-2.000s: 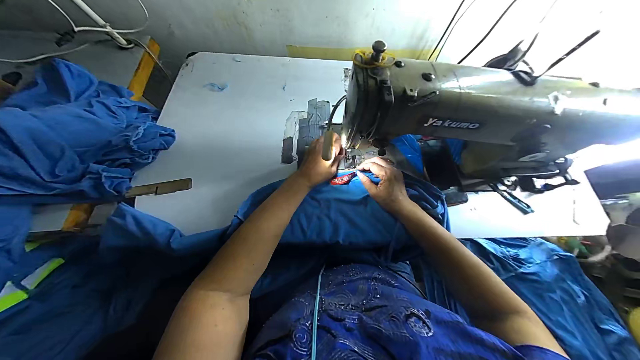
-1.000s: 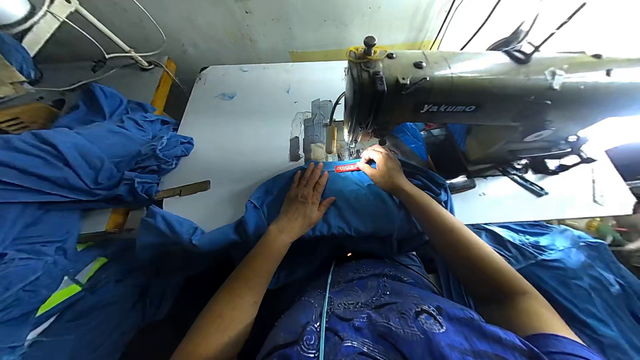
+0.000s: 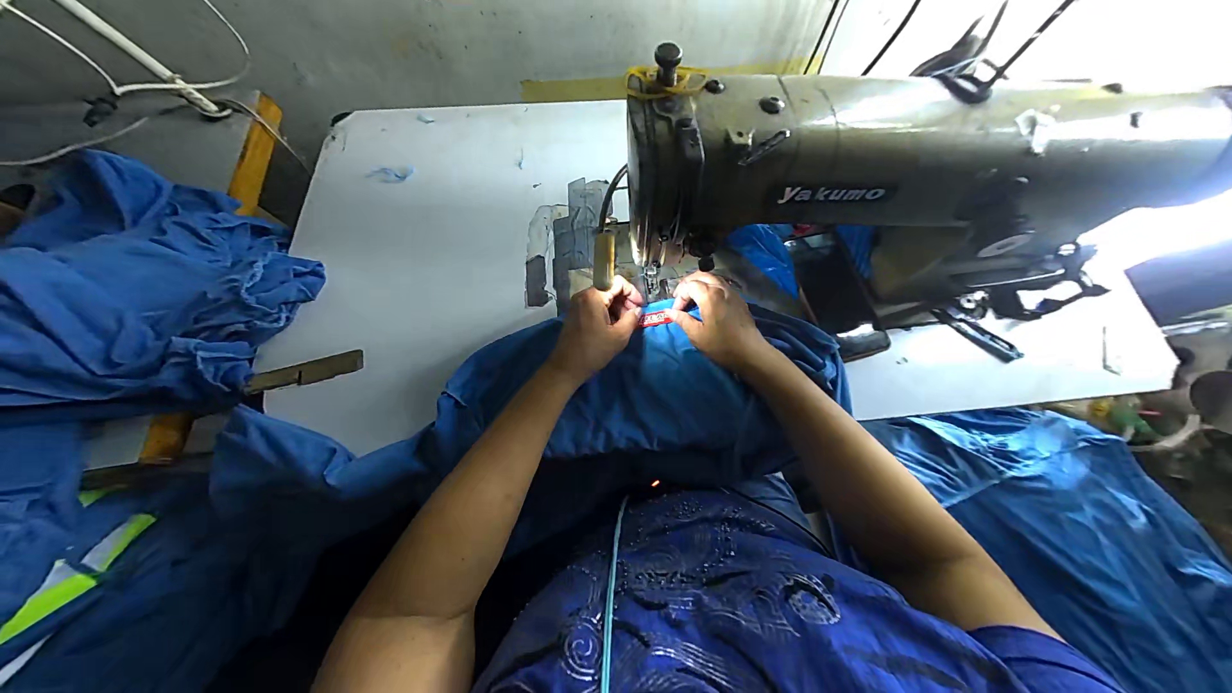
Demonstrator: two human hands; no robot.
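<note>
A blue fabric garment [image 3: 626, 395] lies over the front edge of the sewing table, its upper edge just in front of the presser foot [image 3: 653, 279] of a Yakumo sewing machine [image 3: 924, 144]. On that edge is a small red label [image 3: 656, 318] bearing writing. My left hand [image 3: 602, 322] pinches the fabric edge left of the label, thumb and fingers together. At the label's right end my right hand [image 3: 714, 316] grips the fabric between thumb and fingertips. Whether the needle touches the fabric cannot be told.
Crumpled blue fabric [image 3: 144, 289] is heaped at the left, near a flat wooden strip [image 3: 306, 372] on the white tabletop [image 3: 404, 241]. A dark phone-like object [image 3: 842, 294] lies under the machine arm. More blue fabric [image 3: 1049, 500] hangs at the right. White cables [image 3: 144, 87] run at upper left.
My left hand, flat on the garment one second ago, has moved up to the fabric edge and now pinches it. My right hand stays by the red label.
</note>
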